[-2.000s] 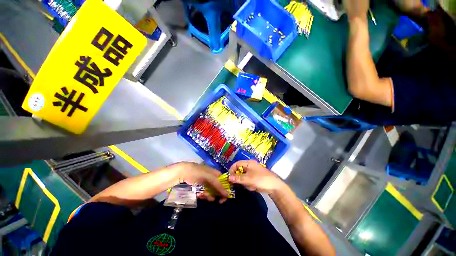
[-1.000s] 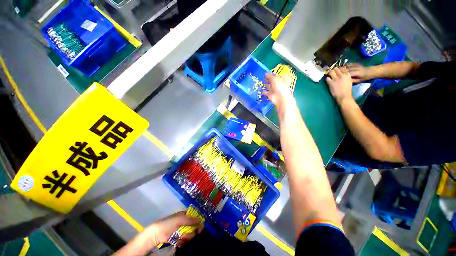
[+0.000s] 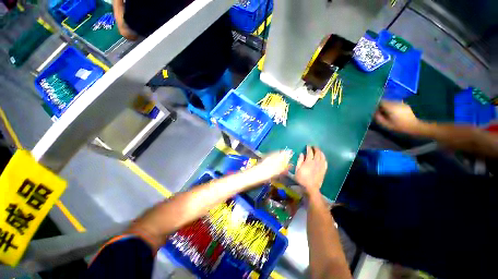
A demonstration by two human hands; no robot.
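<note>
My left hand (image 3: 277, 164) is at the near edge of the green bench, slightly blurred. Small pale tips show at its fingertips, but what it holds is hidden. My right hand (image 3: 311, 170) is just right of it, over the bench top, back up, fingers slightly apart, with nothing visible in it. A small blue parts bin (image 3: 240, 119) with scattered small pieces stands on the bench corner. Yellow lead wires (image 3: 274, 107) lie beside it. The large blue tote (image 3: 283, 246) below my left forearm holds red lead wires (image 3: 192, 240) and more yellow ones.
A crimping machine (image 3: 289, 49) stands on the bench, with a few yellow wires and a blue terminal bin (image 3: 371, 53) beyond. Another person's arm (image 3: 437, 133) is at the right; a person stands at the upper left. A yellow sign (image 3: 27, 210) hangs at the left.
My left hand has moved from beside the tote up to the bench. My right hand has left the parts bin and come nearer me. The other person's hands have left the machine.
</note>
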